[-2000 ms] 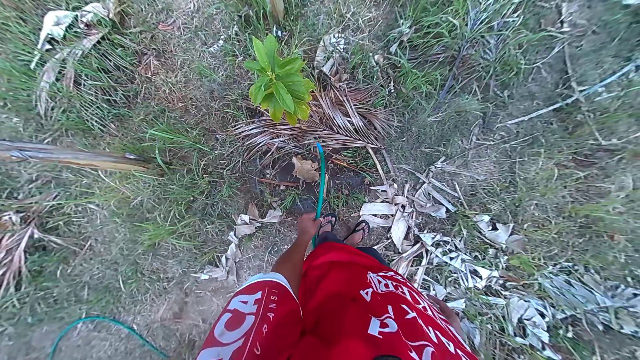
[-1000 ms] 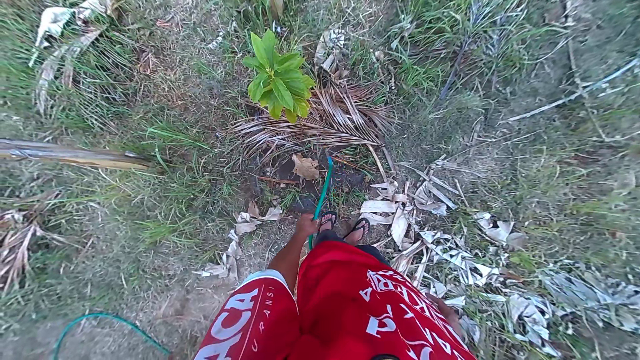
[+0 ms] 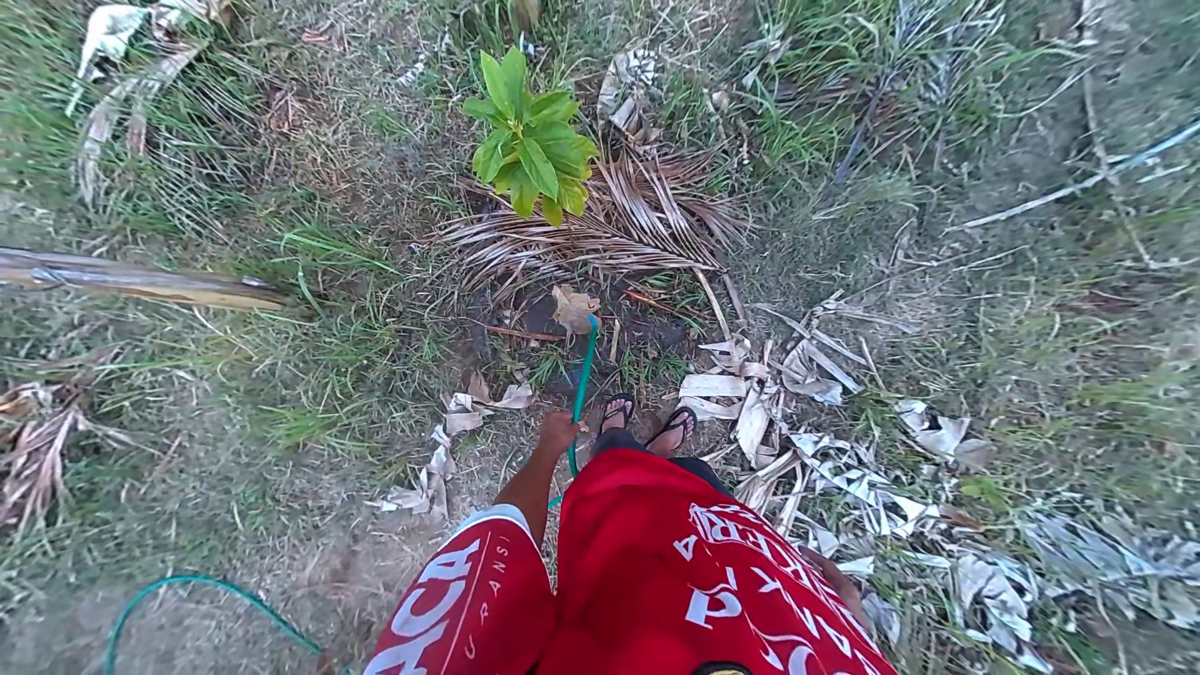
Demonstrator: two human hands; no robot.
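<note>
My left hand [image 3: 560, 429] is closed around a green garden hose [image 3: 584, 375] a little behind its blue-tinted end, left of my feet in flip-flops. The hose end points away from me, over dark wet soil beside a dry brown leaf [image 3: 574, 309]. Beyond it, a dry brown palm frond [image 3: 600, 239] lies on the ground below a leafy green plant [image 3: 534, 145]. Of my right arm only a piece of skin shows at the right edge of the red shirt; the right hand itself cannot be made out.
A curved length of green hose [image 3: 202, 579] lies at the lower left. A log or thick dry stalk [image 3: 141, 279] reaches in from the left. Dry pale leaves [image 3: 872, 487] litter the ground right of my feet. A thin pale branch [image 3: 1078, 187] lies at the upper right, among grass.
The hose end has swung right and back left between the frames, staying near the dry leaf. My left hand keeps its hold, and my feet have stayed in place.
</note>
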